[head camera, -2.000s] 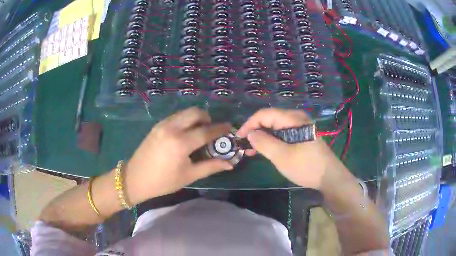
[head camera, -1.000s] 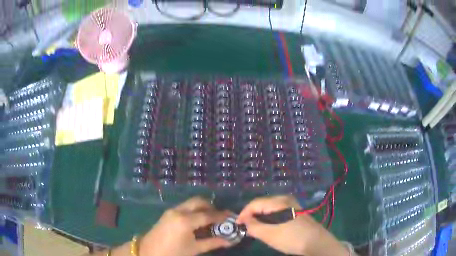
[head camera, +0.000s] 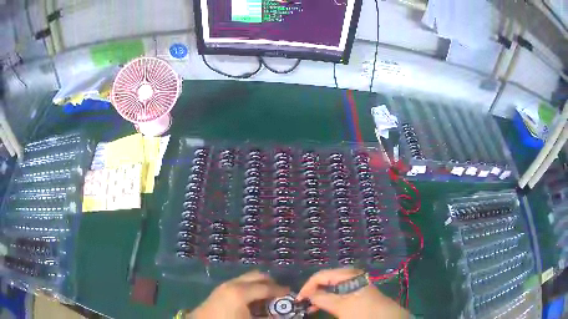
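Observation:
A round silver fixture with a pale ring and dark centre (head camera: 284, 305) sits at the bottom middle, cut by the picture's edge. My left hand (head camera: 240, 300) holds its left side, fingers curled round it. My right hand (head camera: 352, 304) grips a thick dark probe (head camera: 349, 285) at the fixture's right side; the fingers hide its tip. Red wires (head camera: 418, 240) run from near the probe up the right of the main tray. The clear main blister tray (head camera: 293, 271) holds rows of small dark round components, with a gap in the second row from the left.
A monitor (head camera: 280, 28) with coloured text stands behind the bench. A pink fan (head camera: 145, 93), yellow paper with a label sheet (head camera: 112, 187), a pen-like tool (head camera: 136, 246) and a brown square (head camera: 144, 290) are left. Side trays stand left (head camera: 43, 193) and right (head camera: 492, 249).
The view has tilted up, so the monitor and fan show and the hands appear lower. Both hands stay at the fixture, the right still on the probe.

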